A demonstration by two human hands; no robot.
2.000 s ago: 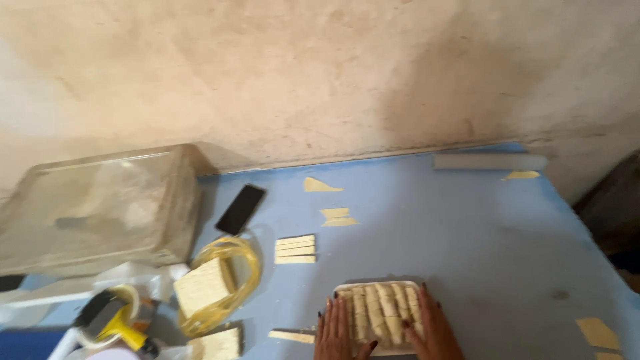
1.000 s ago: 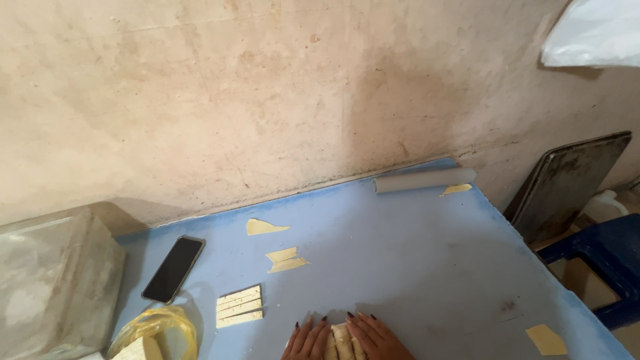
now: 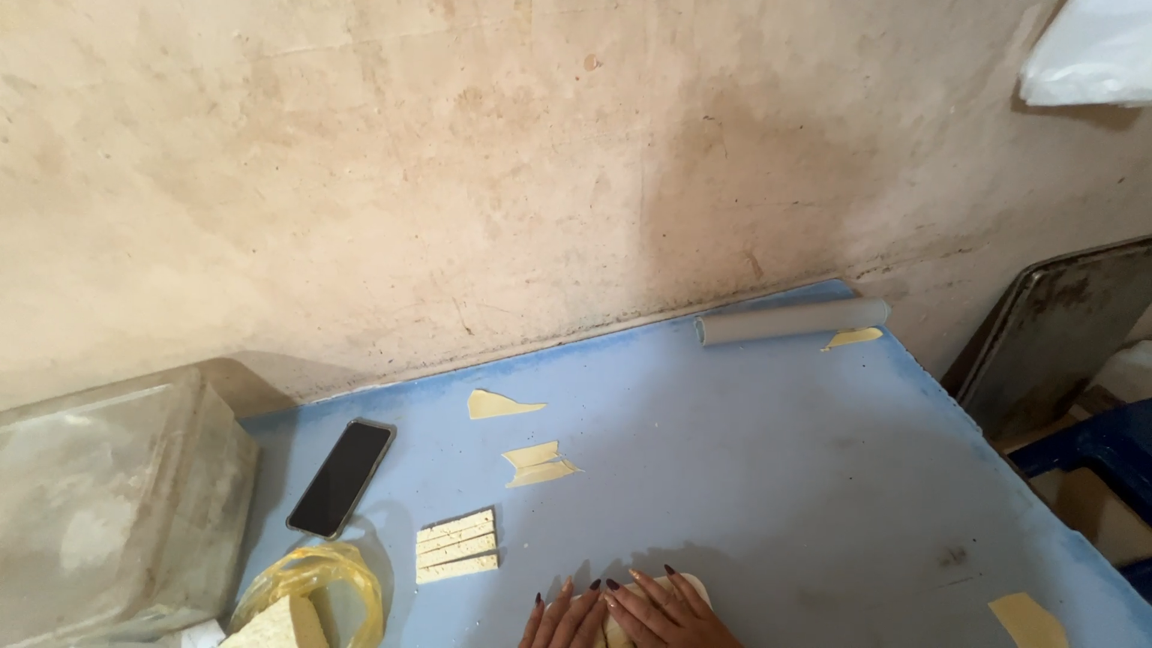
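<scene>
At the bottom edge of the head view, my left hand [image 3: 565, 619] and my right hand [image 3: 661, 612] lie side by side, fingers spread over pale dough rolls [image 3: 616, 634]. A white tray [image 3: 697, 589] under the rolls shows only at its upper right edge; most of it is covered or out of frame. To the left, several cut cheese sticks [image 3: 456, 545] lie side by side on the blue tabletop [image 3: 720, 468]. Farther left, a block of cheese [image 3: 281, 627] rests in a yellow plastic bag [image 3: 346, 576]. Thin dough scraps [image 3: 540, 463] lie beyond the sticks.
A cloudy plastic bin [image 3: 108, 504] stands at the left, beside a smartphone [image 3: 342, 479]. A grey roll or tube [image 3: 792, 321] lies along the wall. More dough scraps sit near it and at the lower right [image 3: 1028, 621]. Dark trays [image 3: 1053, 324] and a blue plastic stool [image 3: 1098, 450] are off the right edge.
The view has shifted, so the tray and my hands sit lower in frame. Both hands remain on the rolls and are closer together than two seconds ago.
</scene>
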